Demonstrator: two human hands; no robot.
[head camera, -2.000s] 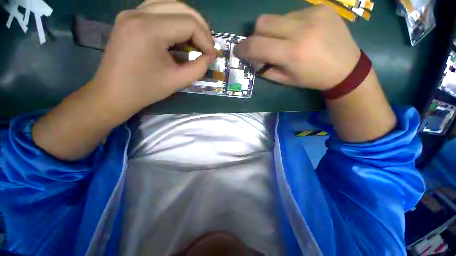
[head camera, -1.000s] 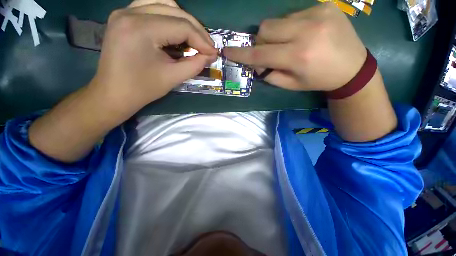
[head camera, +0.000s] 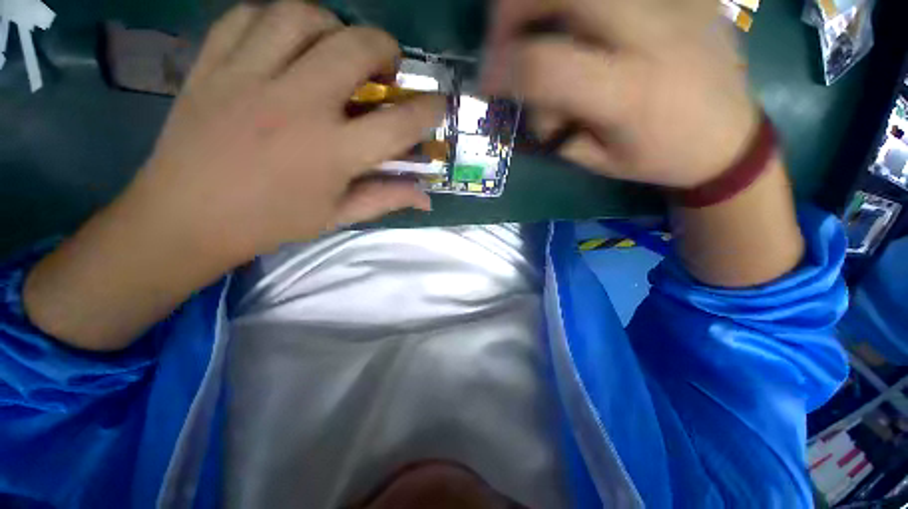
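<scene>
An open phone body (head camera: 482, 144) lies on the dark green mat, silvery with a small green patch at its lower right end. An orange flex cable (head camera: 378, 93) shows inside it between my left fingers. My left hand (head camera: 289, 129) covers the phone's left part, thumb along the near edge and fingers over the top, holding it. My right hand (head camera: 617, 94) is blurred, just right of the phone and off it. A dark thin tool, likely tweezers (head camera: 558, 140), shows partly under its curled fingers; its tip is unclear.
A dark strip (head camera: 141, 62) lies left of my left hand. White backing strips (head camera: 28, 45) are at the upper left. Flex cables (head camera: 739, 14) and a clear bag (head camera: 839, 38) are at the upper right. Open phones stand in a dark rack (head camera: 868, 224) at the far right.
My left fingers have opened from a pinch at the flex and spread over the phone. My right hand has lifted off the phone, up and to the right. The phone has shifted slightly right.
</scene>
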